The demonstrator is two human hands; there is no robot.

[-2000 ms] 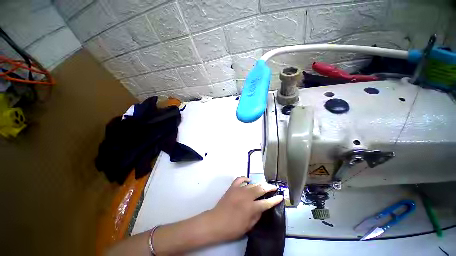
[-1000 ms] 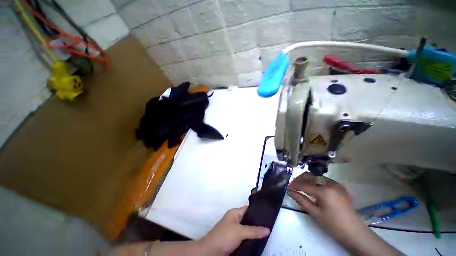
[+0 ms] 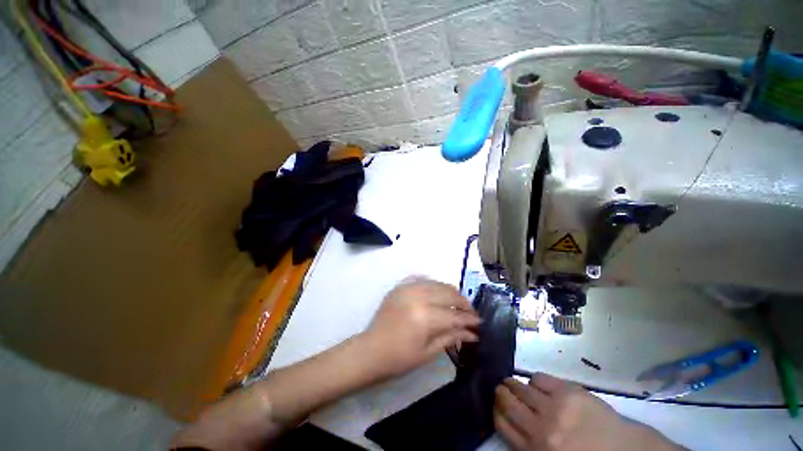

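A dark fabric piece (image 3: 487,357) runs from under the needle area of the off-white sewing machine (image 3: 669,203) towards me, its near part spread over the table edge. My left hand (image 3: 418,319) is at the left side of the fabric near the presser foot, slightly blurred, fingers bent at the fabric's edge; whether it grips is unclear. My right hand (image 3: 550,414) holds the fabric's right edge between its fingers, nearer to me. The presser foot and needle are mostly hidden by the machine head.
A dark fabric pile (image 3: 299,207) lies at left by the cardboard (image 3: 150,264) and orange-taped edge (image 3: 264,308). Blue thread snips (image 3: 704,370) and a green stick-like tool (image 3: 783,370) lie at right. A blue lamp (image 3: 475,114) stands beside the head.
My right hand came into view at the needle, then moved down to the fabric's right edge. My left hand moved down the fabric, then back up beside the presser foot. The fabric's near part is spread wider.
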